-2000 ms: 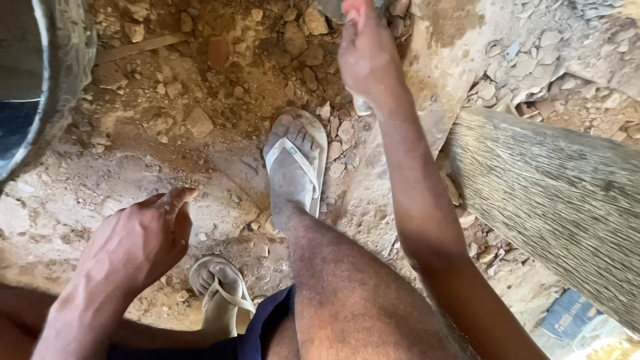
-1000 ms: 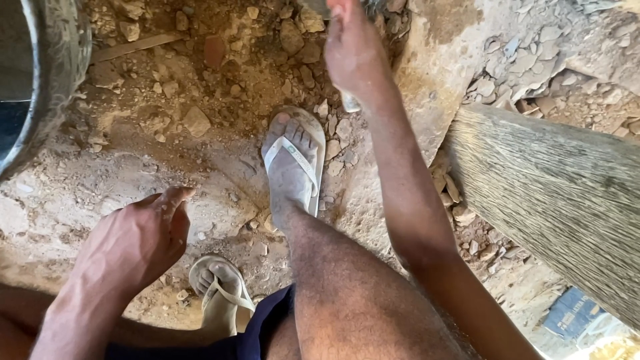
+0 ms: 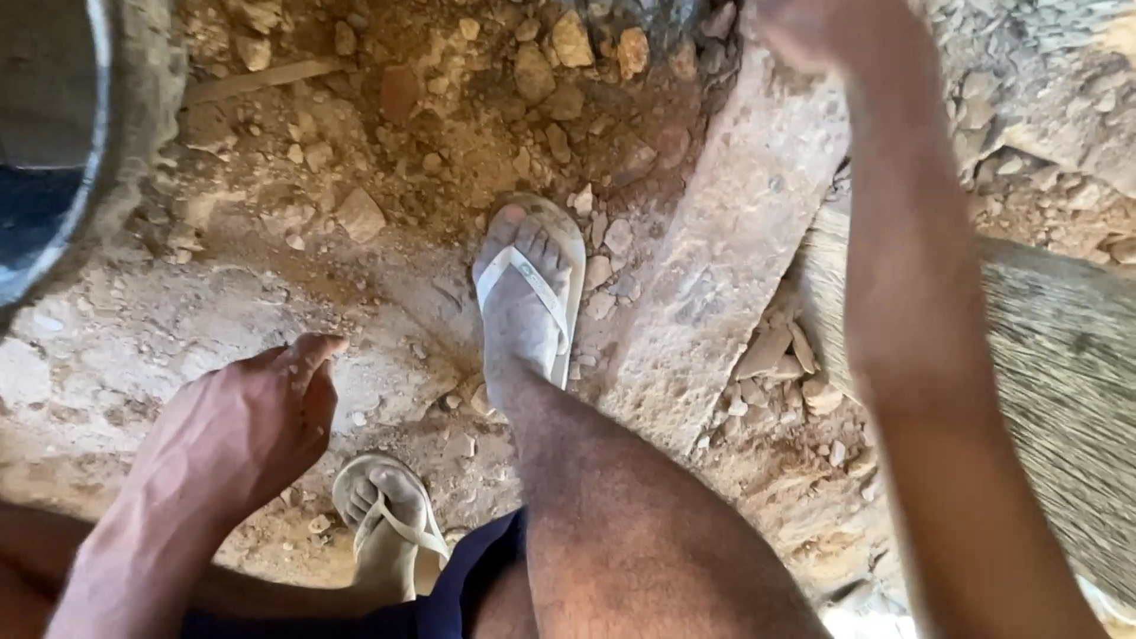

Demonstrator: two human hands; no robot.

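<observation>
My left hand (image 3: 253, 426) hangs at the lower left above the dusty ground (image 3: 426, 355), fingers curled and forefinger partly extended; nothing shows in it. At the top edge, right of the middle, is my right hand (image 3: 821, 31), blurred and partly cut off by the frame, so I cannot tell what its fingers hold. Below that hand lies a long flat slab (image 3: 710, 257) of stone or concrete. Between my hands is my foot in a dusty white flip-flop (image 3: 575, 266); my other foot, in a similar flip-flop (image 3: 426, 524), is near my left hand.
A round container's rim (image 3: 99, 151) stands at the upper left. A rough wooden board (image 3: 1056, 373) lies on the right, partly behind my right forearm. Stones (image 3: 534, 73) and rubble cover the upper ground, with a thin strip of wood (image 3: 266, 82) near the container.
My right hand and forearm have moved to the right, and the forearm now crosses in front of the wooden board. My left hand and both feet have hardly moved.
</observation>
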